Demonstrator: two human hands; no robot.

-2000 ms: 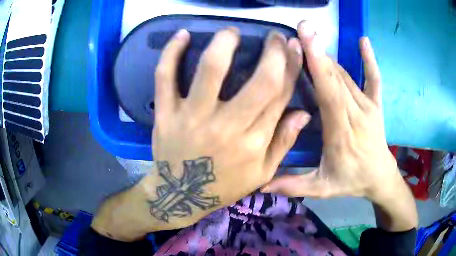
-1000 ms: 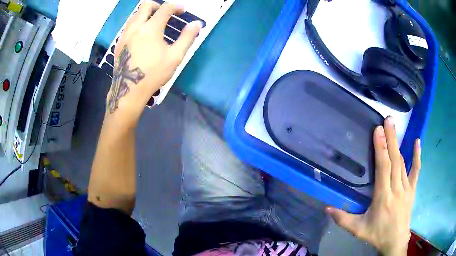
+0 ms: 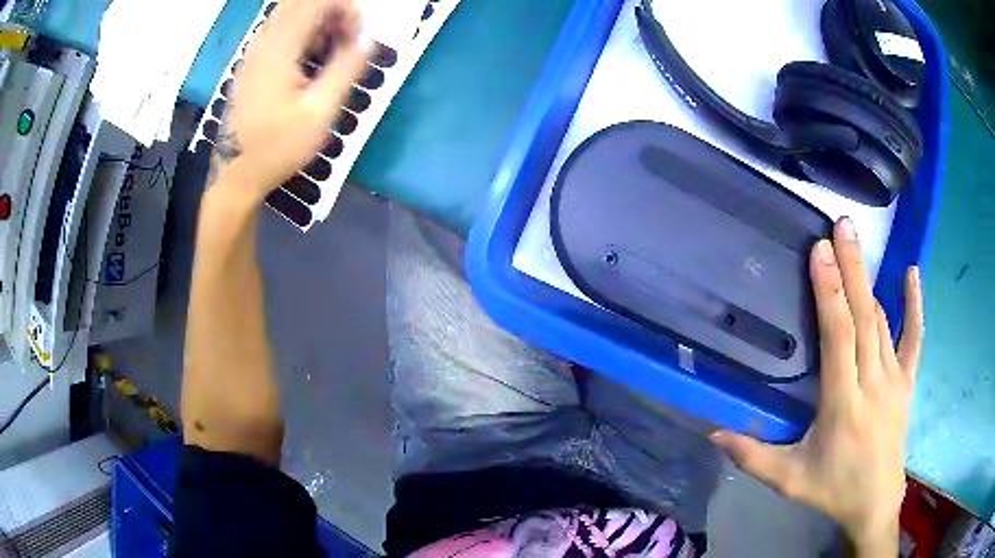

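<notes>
A black oval base unit (image 3: 676, 251) lies flat in a blue tray (image 3: 644, 371) on white lining. A long darker band runs along its upper side; a slot and small holes show lower down. Black over-ear headphones (image 3: 840, 131) lie above it. My right hand (image 3: 846, 381) rests across the tray's right front corner, fingertips at the base's right end, fingers spread, thumb outside the rim. My left hand (image 3: 289, 93) is blurred over the pad sheet (image 3: 366, 120), its fingers curled; a dark patch shows between them, and I cannot tell if it is a held pad.
Plain white backing paper (image 3: 153, 65) lies at the upper left on the teal bench (image 3: 436, 164). A pale machine (image 3: 38, 153) with green and red buttons stands at the far left. The wearer's grey-clad legs (image 3: 469, 327) are below the tray. A blue container (image 3: 153, 490) is at the lower left.
My hands, together over the base two seconds ago, are apart. My left hand has moved to the pad sheet and curled further since one second ago. My right hand stays at the base's end.
</notes>
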